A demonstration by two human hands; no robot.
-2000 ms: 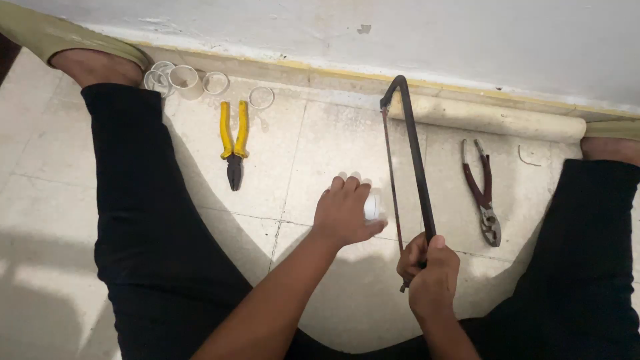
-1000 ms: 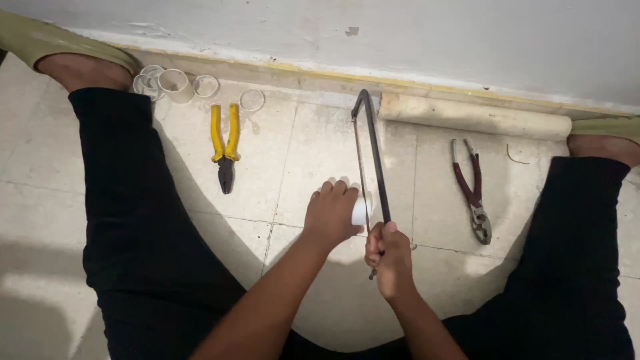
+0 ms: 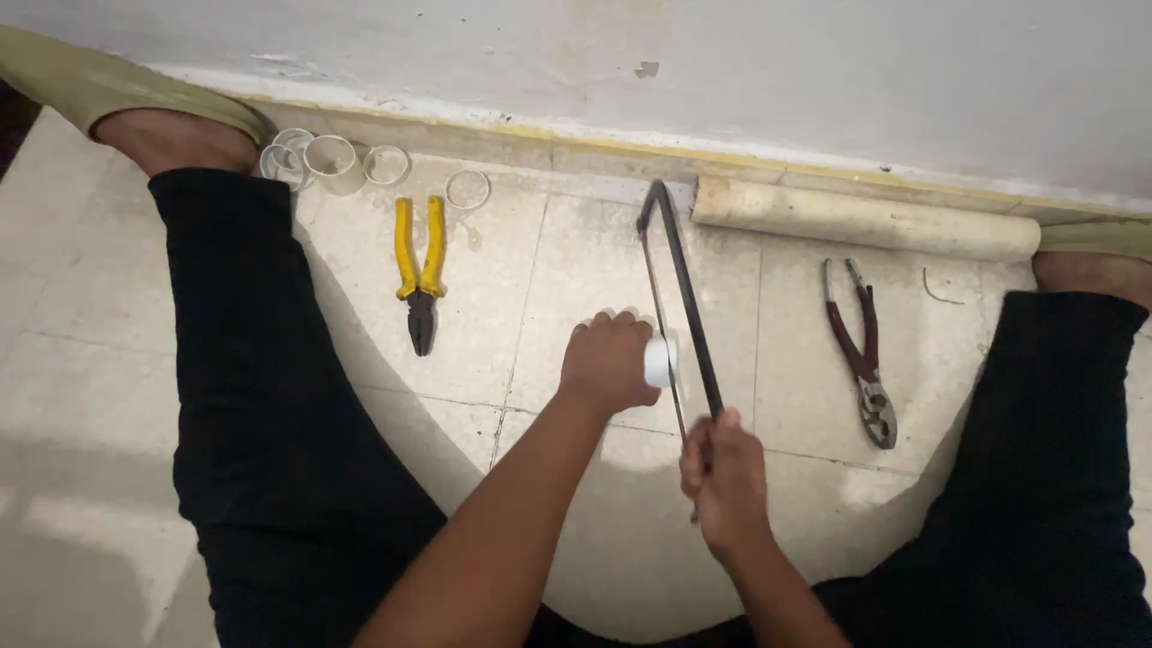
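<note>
My left hand (image 3: 609, 363) grips a short white plastic pipe piece (image 3: 660, 363) near the floor; only its right end shows past my fingers. My right hand (image 3: 727, 477) is closed around the handle end of a hacksaw (image 3: 688, 297) with a dark frame. The saw points away from me toward the wall, and its thin blade lies across the white piece, just right of my left hand. Whether the blade has cut into it cannot be told.
Yellow-handled combination pliers (image 3: 420, 279) lie on the left, slip-joint pliers (image 3: 861, 355) on the right. Several cut pipe rings (image 3: 387, 166) and a short pipe section (image 3: 334, 166) sit by the wall. A long off-white pipe (image 3: 864, 219) lies along the wall, right. My legs flank the floor area.
Both hands keep their holds on the pipe piece and the hacksaw. Two seconds ago the blade stood a little right of the white piece; now it crosses it.
</note>
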